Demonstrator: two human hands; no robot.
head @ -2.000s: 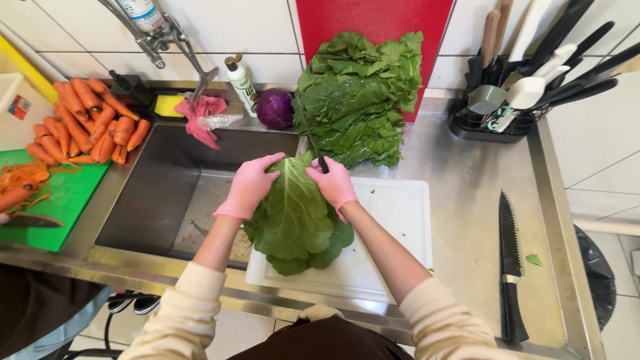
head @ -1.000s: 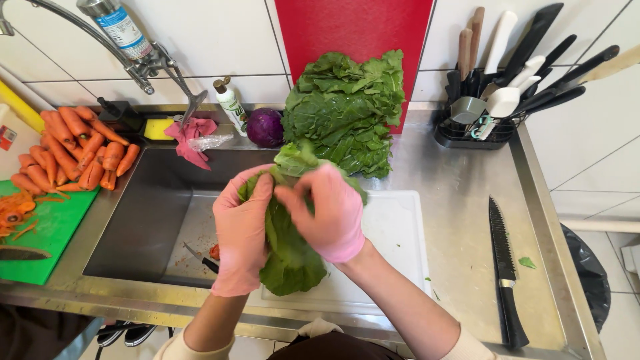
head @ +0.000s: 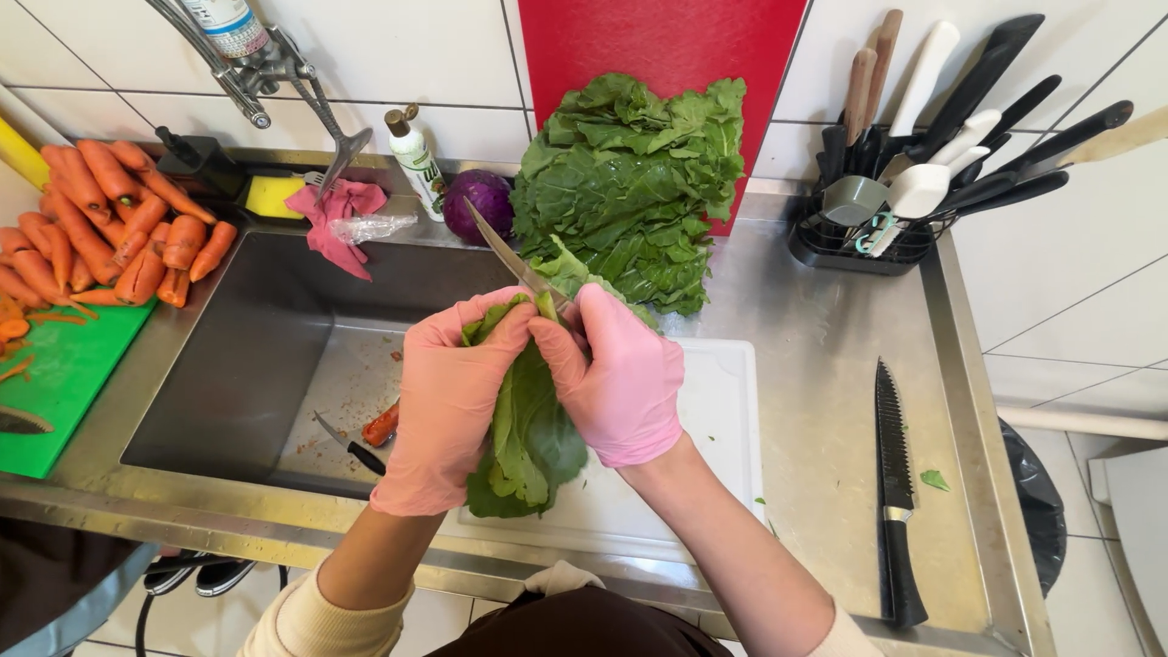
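Observation:
Both my hands wear pink gloves and meet above the white cutting board (head: 721, 438). My left hand (head: 452, 401) grips a folded leafy green (head: 529, 447) near its stem end. My right hand (head: 611, 374) pinches the same end and holds a small knife (head: 502, 251), whose blade points up and left; its handle is hidden in the hand. Behind my hands a big stack of leafy greens (head: 630, 182) rests by the red board (head: 657, 46), beside a purple cabbage (head: 479, 208).
The sink (head: 255, 365) at left holds a black-handled knife (head: 351, 443) and a carrot piece (head: 381, 425). Carrots (head: 109, 219) lie by a green board (head: 73, 392). At right are a serrated knife (head: 894, 493) and a utensil rack (head: 862, 246). A person's dark clothing (head: 55, 584) shows lower left.
The leaf was spread flat between my hands two seconds ago; now it is folded and bunched. My hands have come together, and the small knife's blade now points up and left.

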